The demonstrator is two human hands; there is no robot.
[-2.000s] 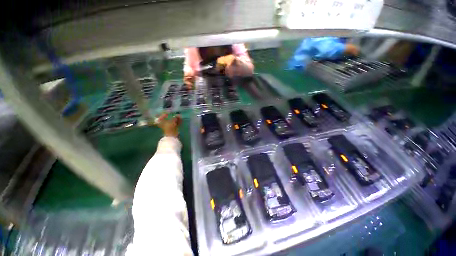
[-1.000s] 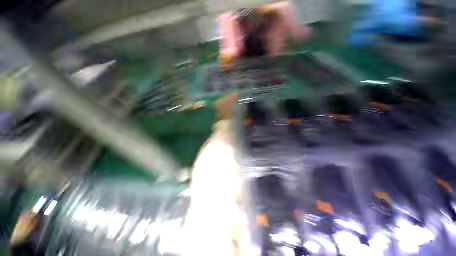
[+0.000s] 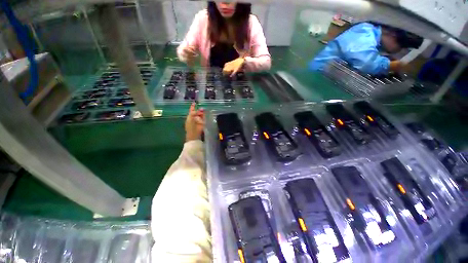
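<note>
A clear blister tray point(image 3: 272, 170) fills the right front, with black device housings point(image 3: 311, 218) in two rows of pockets, each with an orange side mark. My left hand point(image 3: 195, 123) is small, at the tray's far left corner, with its fingers pointing away from me. It appears to touch the edge; whether it grips the tray is unclear. My pale-sleeved left forearm runs along the tray's left side. My right hand is not in view.
Clear trays point(image 3: 72, 239) lie at the lower left. White metal posts point(image 3: 61, 154) stand left. Across the green bench are more housing trays point(image 3: 167, 85), a person in pink point(image 3: 256, 43) and a person in blue point(image 3: 354, 49). More housings point(image 3: 436, 144) lie at far right.
The view has shifted and sharpened after a blur. My left hand now appears closer to the tray's far left corner. The person in pink shows more fully.
</note>
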